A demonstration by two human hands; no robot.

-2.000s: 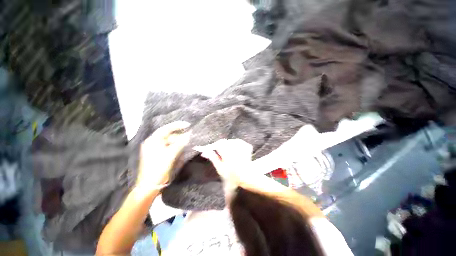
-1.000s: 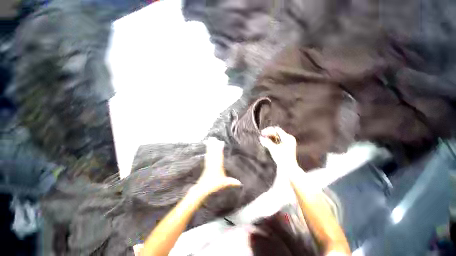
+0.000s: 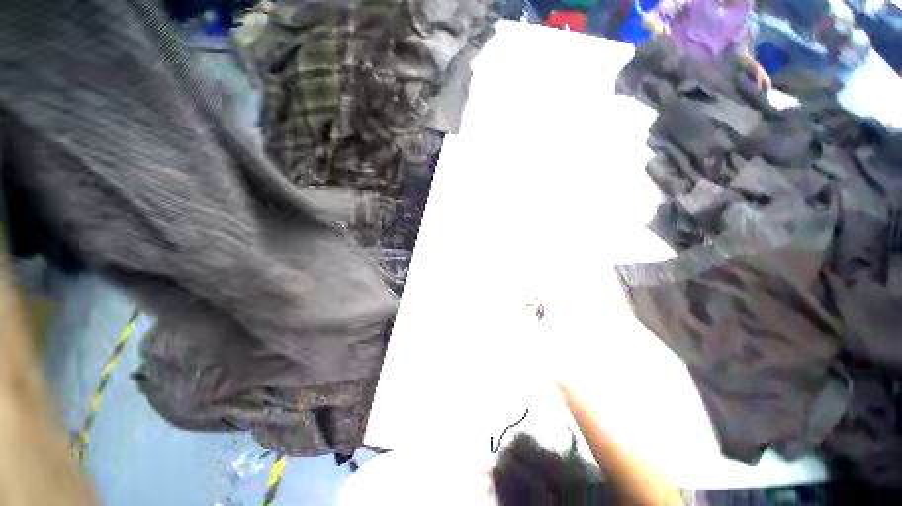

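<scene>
A grey speckled garment [image 3: 208, 208] hangs large and blurred across the left, over the table's left edge. My left forearm shows blurred at the far left edge; my left hand is outside the picture. My right forearm reaches up from the bottom. My right hand [image 3: 547, 346] is washed out against the white table [image 3: 524, 178], so its fingers cannot be made out. A tiny dark and orange speck shows near it; I cannot tell what it is.
Plaid garments [image 3: 331, 94] lie at the upper left. Brown-lined garments [image 3: 752, 306] are heaped along the right. A person in purple [image 3: 707, 28] is at the far end. Yellow-black tape [image 3: 106, 385] marks the floor at lower left.
The speckled garment has moved from in front of me to the left and up. My hands have parted, the left one going out of the picture. The view has shifted, showing the table's far end.
</scene>
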